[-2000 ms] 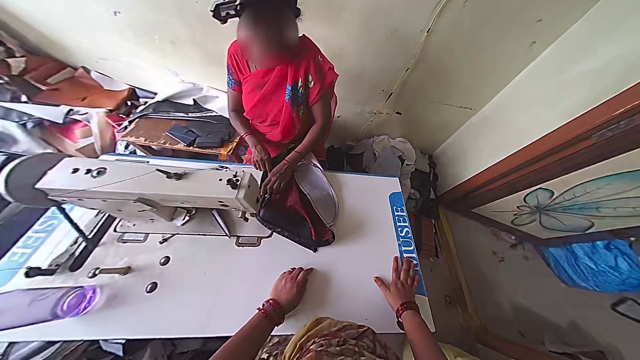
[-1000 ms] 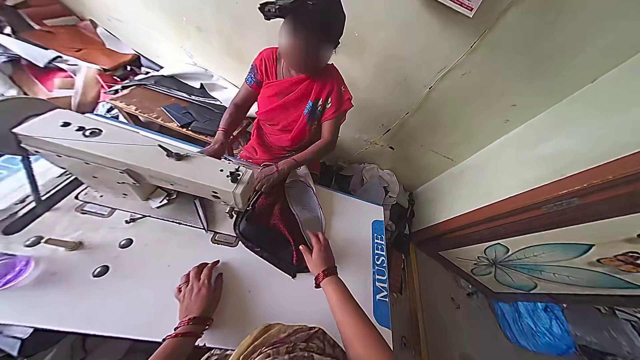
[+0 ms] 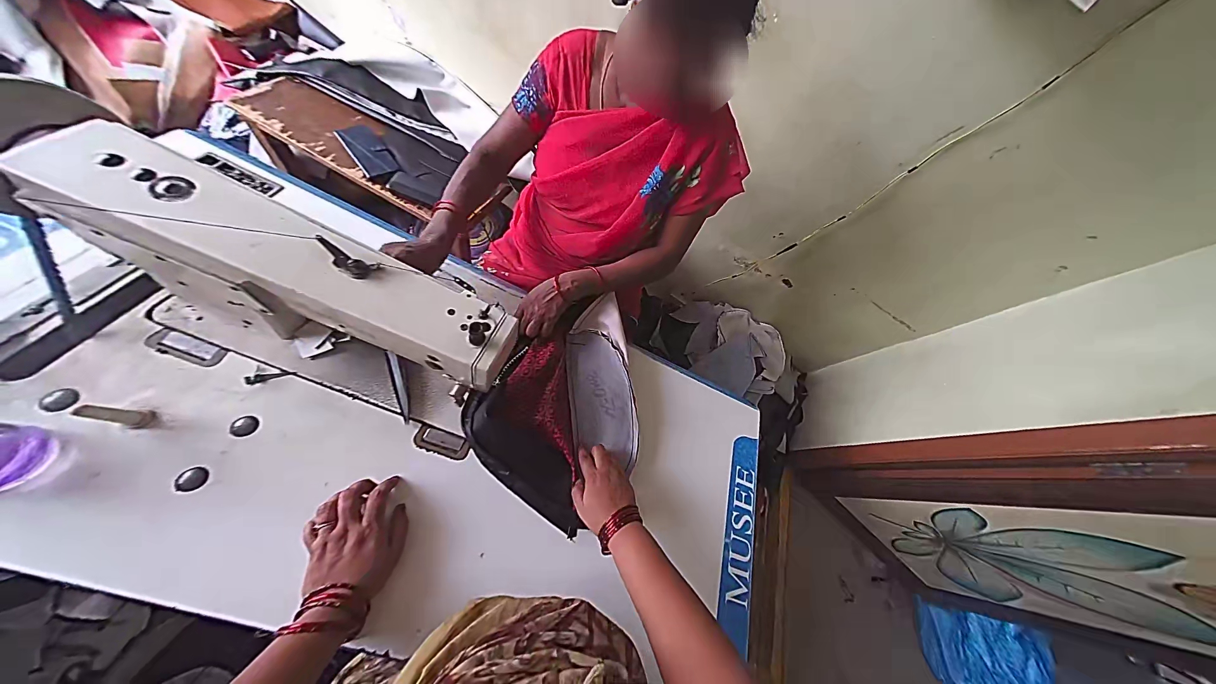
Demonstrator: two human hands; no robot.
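My left hand rests on the white sewing machine table, fingers slightly spread and holding nothing. My right hand touches the lower edge of the bag piece, its fingertips at the white lining panel; whether they pinch it is unclear. The piece has a dark red patterned fabric and a black outer side with a zipper edge. It lies beside the head of the white sewing machine. Across the table a co-worker in red has one hand at the top of the piece.
The co-worker's other hand is behind the machine arm. A purple translucent object lies at the far left, near a metal spool pin. Fabric scraps are heaped beyond the table, and a wooden rack holds dark pieces.
My right hand has moved from the bare tabletop at the right to the bag piece. The co-worker's hands have come apart, one now behind the machine arm. The view has turned and come closer.
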